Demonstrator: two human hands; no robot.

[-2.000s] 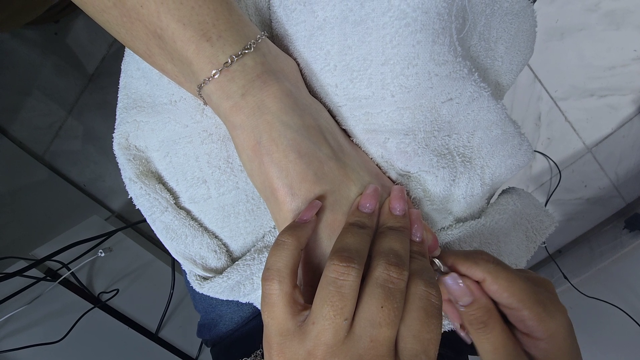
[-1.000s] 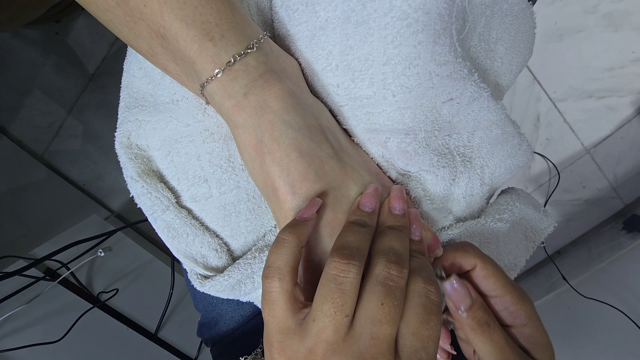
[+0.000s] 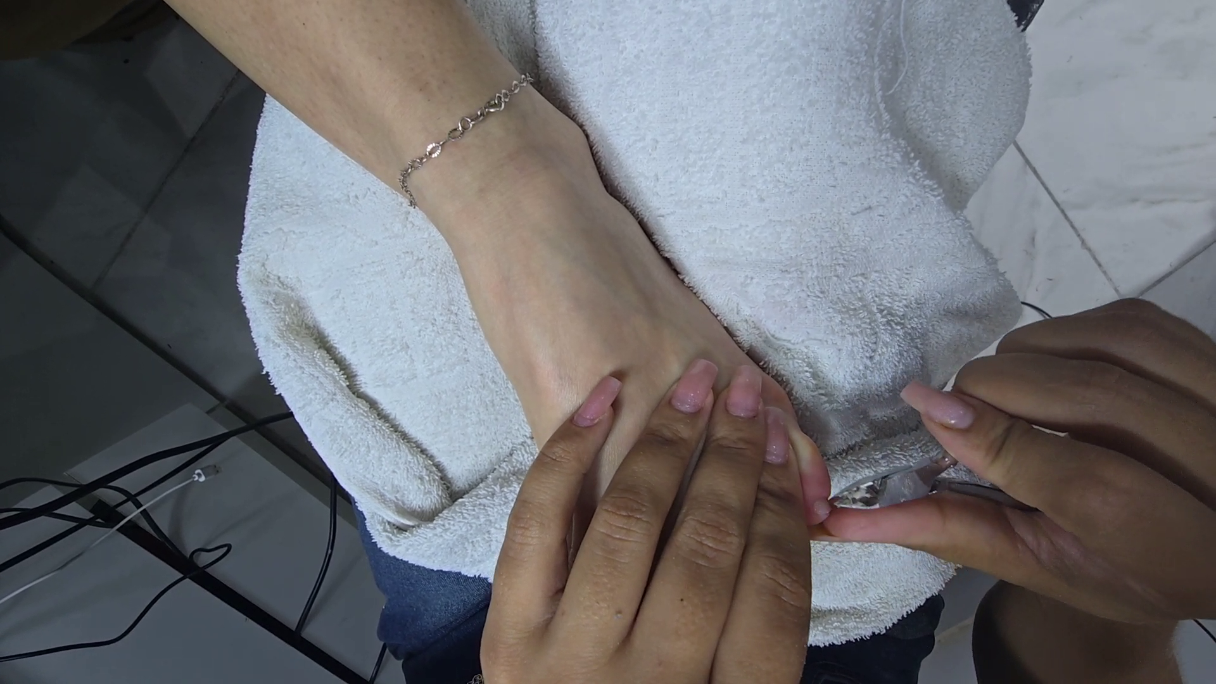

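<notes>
Another person's bare foot (image 3: 579, 285), with a silver chain anklet (image 3: 463, 125) at the ankle, rests on a white terry towel (image 3: 807, 190). Across the front of the foot lies my left hand (image 3: 665, 541), its fingers with pink nails wrapped over the toes and hiding most of them. At right, my right hand (image 3: 1064, 475) holds a small metal nipper-like tool (image 3: 902, 483), partly hidden in the palm. The tool's tip and my right index finger are at the outer toe (image 3: 812, 480). Whether the tip touches the nail cannot be told.
Blue denim (image 3: 427, 598) shows under the towel. Black cables (image 3: 142, 475) and a white cable with a plug (image 3: 204, 472) lie at lower left beside a dark metal frame bar (image 3: 237, 589). Light floor tiles (image 3: 1121, 123) are at right.
My right hand has shifted right and turned, its thumb now lifted apart, so that more of the metal tool shows. My left hand stays on the foot.
</notes>
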